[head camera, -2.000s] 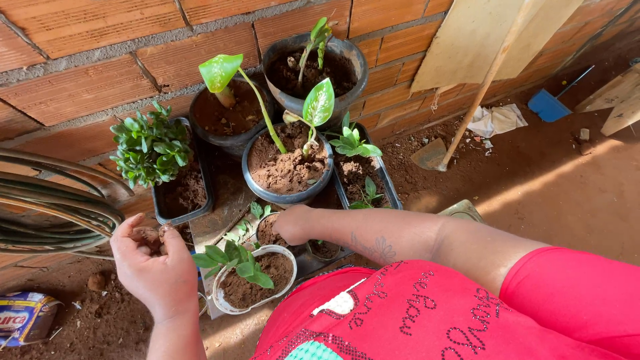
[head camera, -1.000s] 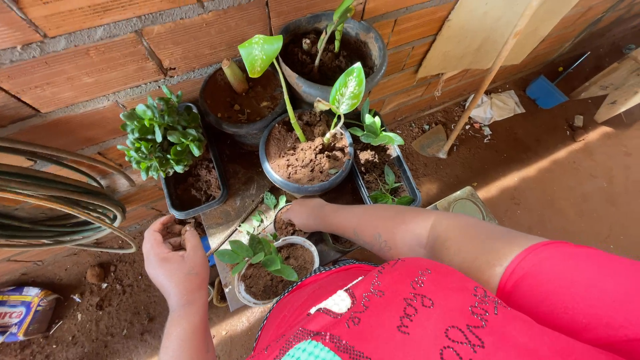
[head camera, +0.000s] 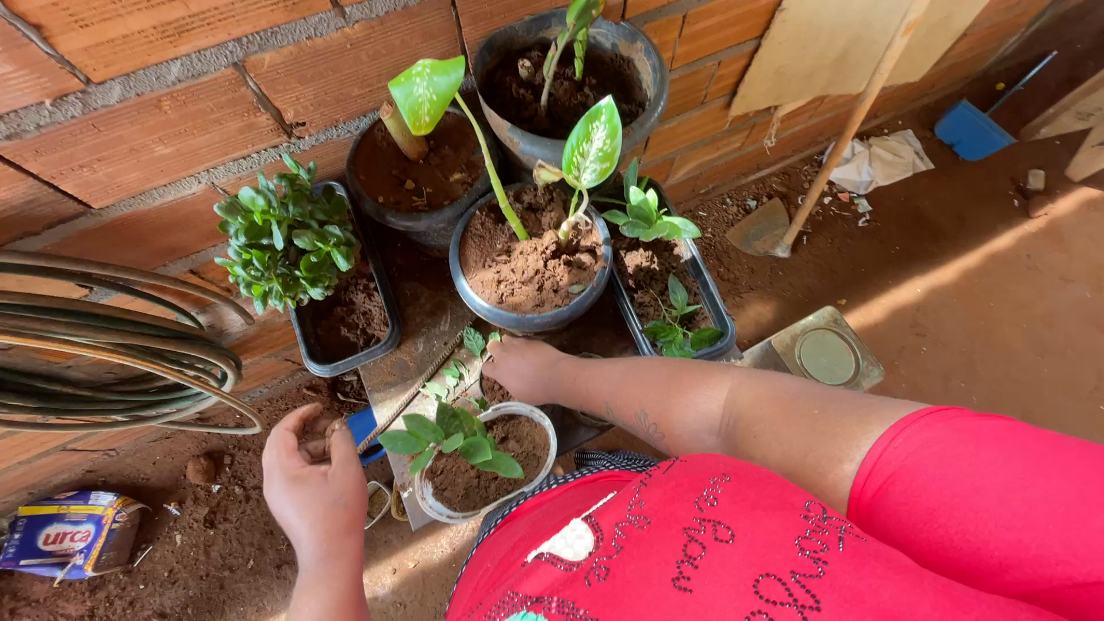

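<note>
My right hand (head camera: 528, 371) reaches down to a small pot of soil (head camera: 494, 390), at a small leafy plant (head camera: 475, 341); its fingertips are partly hidden, so its hold is unclear. My left hand (head camera: 312, 470) is raised at the left with curled fingers, soil on them; whether anything lies inside is not plain. Between the hands stands a white oval container (head camera: 547, 461) of soil with a green leafy seedling (head camera: 466, 440). Behind my right hand is a round dark pot (head camera: 535, 321) with a variegated plant (head camera: 592, 142). A blue object (head camera: 366, 431) shows beside my left fingers.
A succulent (head camera: 285, 237) in a black rectangular planter (head camera: 349, 366) stands left, another rectangular planter (head camera: 720, 332) right. Two larger pots (head camera: 423, 226) (head camera: 660, 78) stand by the brick wall (head camera: 172, 121). A coiled hose (head camera: 198, 371) hangs left. A hoe (head camera: 768, 237) and blue dustpan (head camera: 973, 131) lie right.
My left hand has come down from its raised place beside the white container and its fingers have loosened somewhat. My right hand stays at the small pot. The view has shifted.
</note>
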